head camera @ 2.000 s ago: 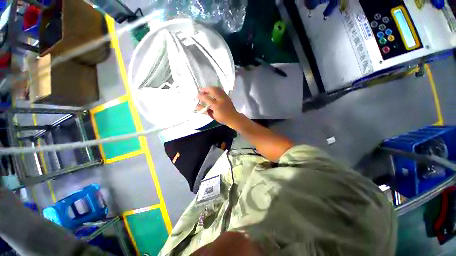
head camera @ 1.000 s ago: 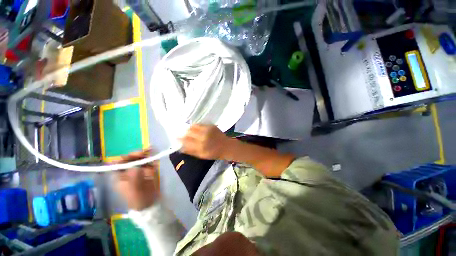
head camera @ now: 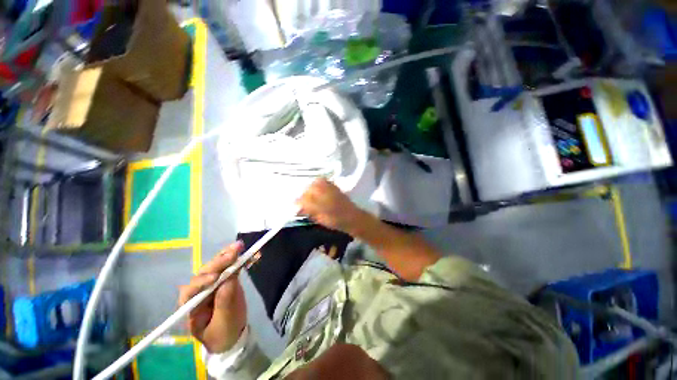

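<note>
White tubing [head camera: 165, 326] runs from the coil in a long open loop that leaves the bottom left of the picture. My left hand [head camera: 215, 297], with a white wrist covering, holds the strand across its fingers, left of the coil. My right hand [head camera: 325, 204] is closed on the same strand at the near edge of the coil of tubing [head camera: 297, 167]. The coil sits in a round white tub [head camera: 358, 137]; the two are hard to tell apart. The strand between my hands looks fairly straight.
A machine with a keypad [head camera: 505, 141] stands at right; a strand passes near its metal rods. A clear plastic bag [head camera: 338, 56] lies beyond the coil, a green roll [head camera: 427, 119] and white sheet [head camera: 419, 193] beside it. Cardboard boxes [head camera: 122, 111] are at upper left.
My left hand, out of view at first, came in blurred and now holds the strand. My right hand moved from over the coil to its near edge. The loop has swung lower.
</note>
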